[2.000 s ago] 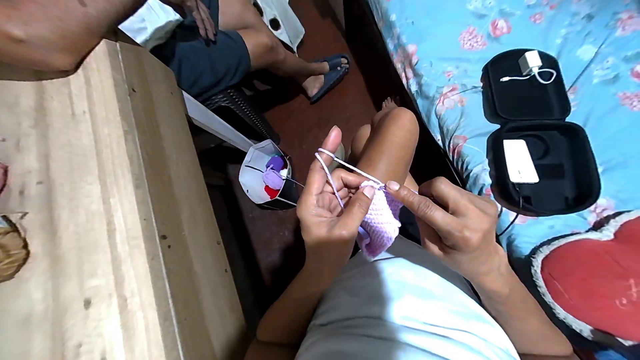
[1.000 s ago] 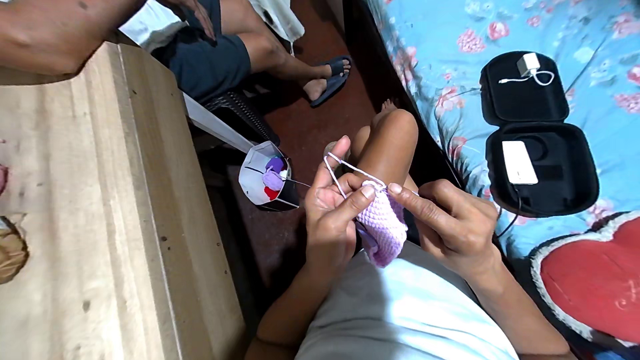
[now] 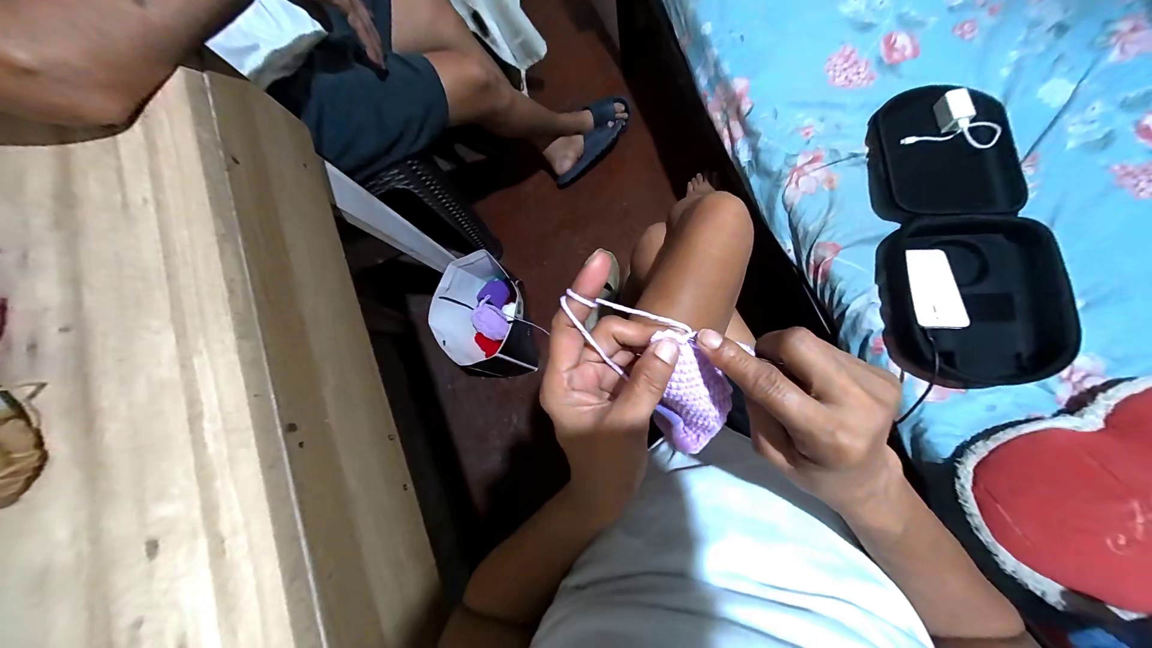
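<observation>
A lilac crocheted piece (image 3: pixel 697 400) hangs between my hands above my lap. My left hand (image 3: pixel 598 373) pinches its top edge between thumb and a finger, with pale lilac yarn (image 3: pixel 643 314) looped around the raised index finger. My right hand (image 3: pixel 814 405) has its index fingertip at the same edge; its other fingers are curled around what looks like a thin hook, mostly hidden. Balls of purple, lilac and red yarn (image 3: pixel 490 319) lie in a white and black many-sided container (image 3: pixel 454 328) left of my left hand.
A wooden table (image 3: pixel 162 360) fills the left side. Another person's legs (image 3: pixel 504 99) and arm are at the upper left. On the right, a flowered bed (image 3: pixel 837 117) holds an open black case (image 3: pixel 1035 297) with a charger (image 3: pixel 954 111) and white device (image 3: pixel 936 288), near a red heart cushion (image 3: pixel 1071 495).
The crocheted piece has tilted and shifted slightly below my fingers. My hands keep nearly the same place and hold. The other person's sandalled foot has shifted a little since the first frame.
</observation>
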